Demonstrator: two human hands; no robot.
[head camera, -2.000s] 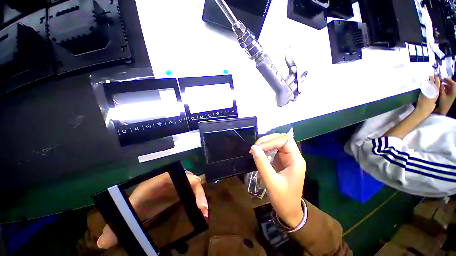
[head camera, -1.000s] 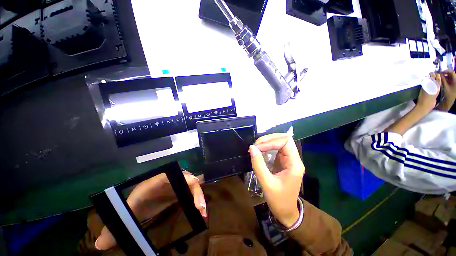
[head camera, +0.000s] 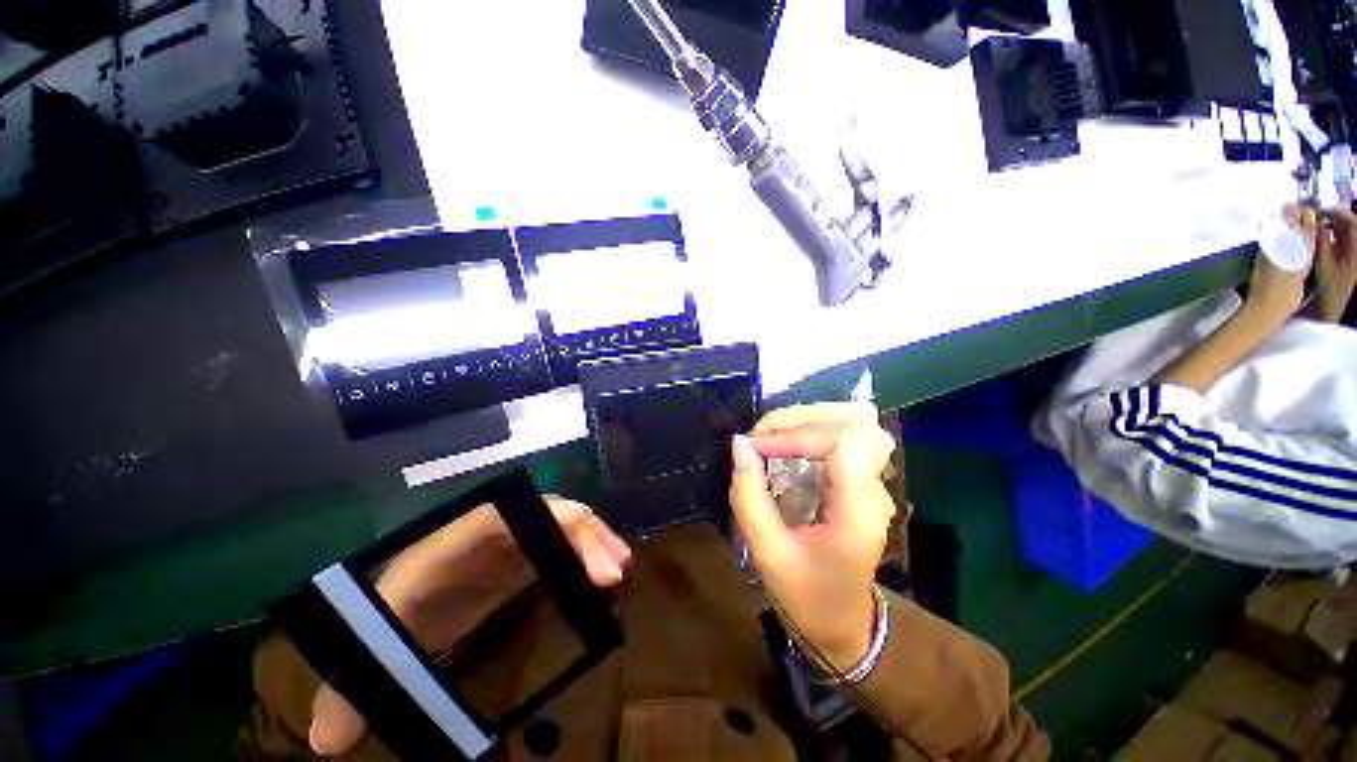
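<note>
My left hand (head camera: 454, 588) holds a front panel (head camera: 399, 655), a flat black frame with a clear window and a pale strip, tilted at the lower left. A black display unit (head camera: 670, 432) with a dark glossy screen lies at the table edge, in front of the panels in clear film. My right hand (head camera: 819, 514) is at its right side, thumb and forefinger pinched together. A small clear tip shows above the fingers; I cannot tell whether the fingertips grip film. Two panels in clear film (head camera: 603, 286) lie side by side behind the unit.
A grey screwdriver-like tool (head camera: 796, 216) lies on the white surface. Black foam trays (head camera: 223, 112) are at the left. Black blocky units (head camera: 1027, 101) stand at the back right. The green bench edge (head camera: 1042, 331) runs across. A person in a white striped sleeve (head camera: 1220, 462) works at the right.
My right hand has shifted slightly left, staying at the unit's right side. The left fingers have moved slightly on the front panel. The whole view has drifted a little.
</note>
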